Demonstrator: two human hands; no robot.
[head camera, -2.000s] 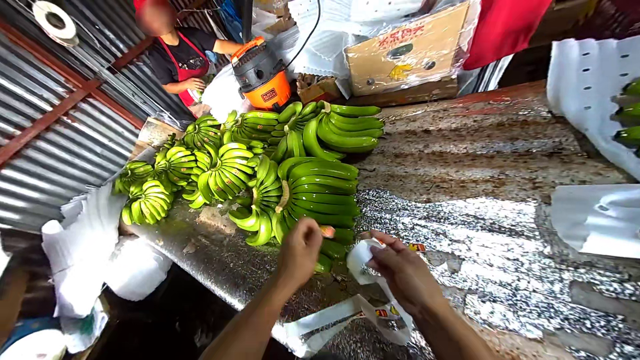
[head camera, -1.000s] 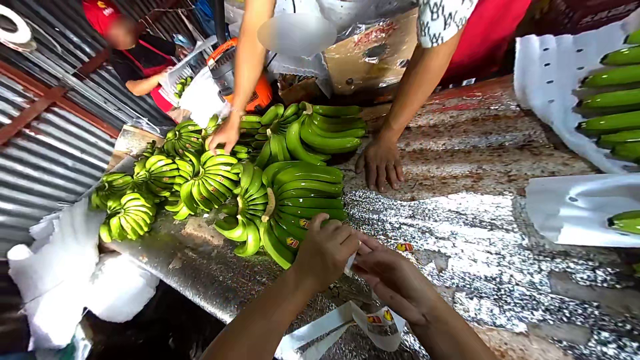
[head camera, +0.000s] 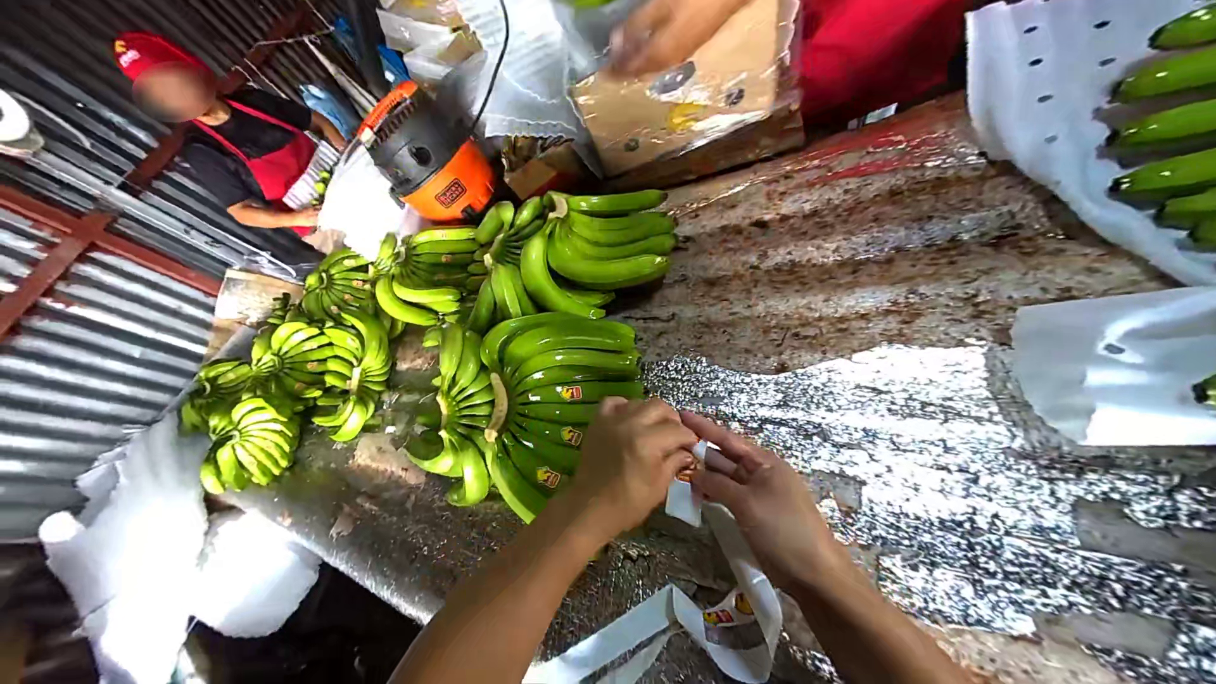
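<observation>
My right hand holds the end of a white sticker strip, which loops down onto the wet table below it. Close against it, my left hand has its fingers bent at the strip; whether a sticker is between them cannot be told. Just left of my hands lies a large hand of green bananas, with several small red and yellow stickers on its fruit. Smaller banana hands lie to the left, and another large one lies behind.
A person in a red cap and apron stands at the back left, near an orange and black vacuum. A cardboard box is behind the table, another person's blurred hand above it. Bananas on white foam lie at right.
The other worker's hands have left the bananas and the table; one shows above the box. Stickers now show on the large banana hand near me. My hands stay close together at the strip.
</observation>
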